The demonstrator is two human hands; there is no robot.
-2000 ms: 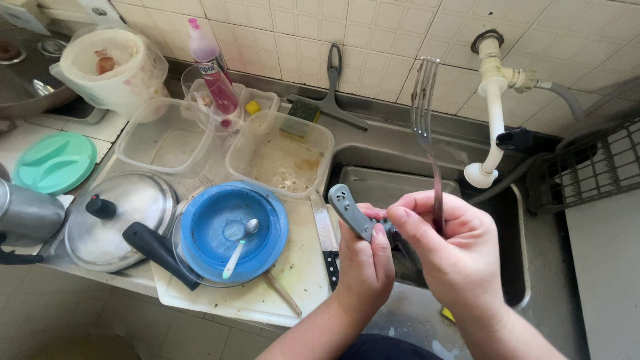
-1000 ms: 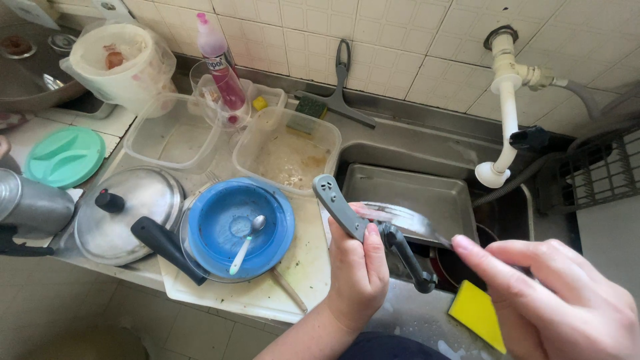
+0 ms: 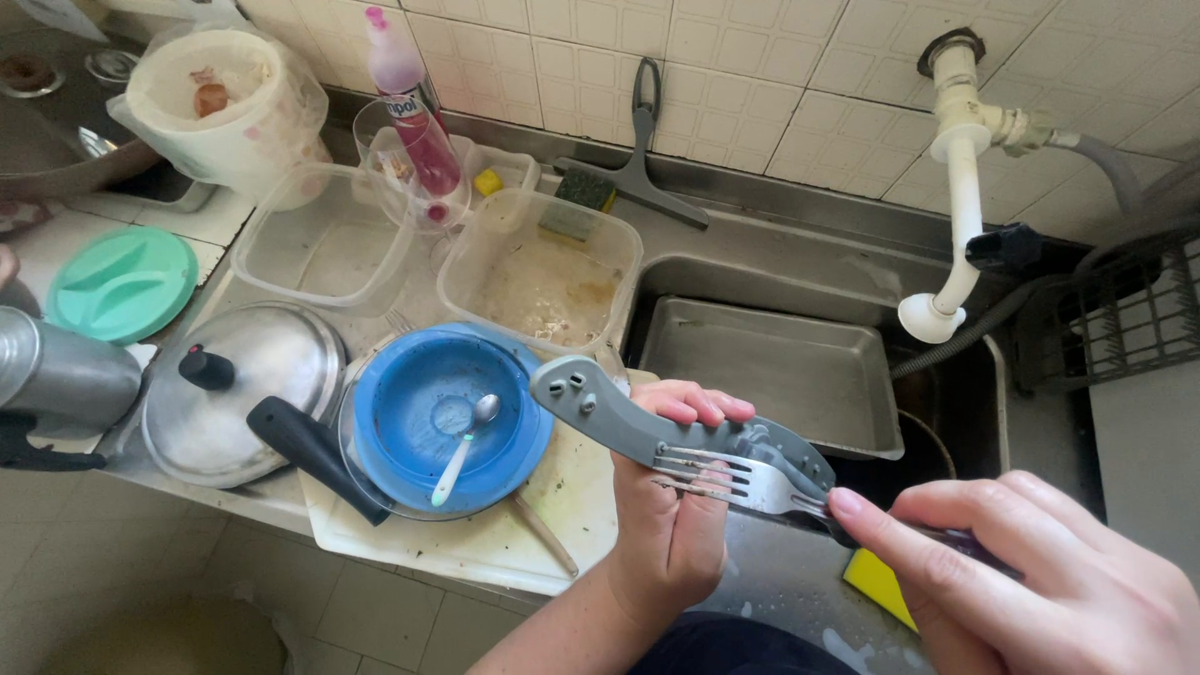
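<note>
My left hand [image 3: 677,506] grips a curved grey plastic part [image 3: 600,405] with small holes at its end; its exact kind is unclear. A metal fork [image 3: 750,480] is in my right hand [image 3: 1022,562], its index finger laid along the neck. The tines point left and lie against or just over the grey part's lower edge. Behind both hands, a rectangular metal baking pan [image 3: 769,366] rests in the sink. A blue plastic bowl [image 3: 450,412] holding a small spoon [image 3: 459,455] stands left of my left hand, above a white cutting board [image 3: 422,544].
Two clear plastic containers [image 3: 323,234] [image 3: 450,281], a pink detergent bottle [image 3: 427,141], a squeegee [image 3: 640,169] and a sponge [image 3: 586,190] sit along the back. A metal lid [image 3: 244,394] lies left. The white drain pipe [image 3: 963,197] hangs over the sink. A yellow sponge [image 3: 879,586] lies near my right hand.
The fork has gone from upright to roughly level across the grey part. My right hand has moved right, away from my left hand. The grey part has turned to lie flatter.
</note>
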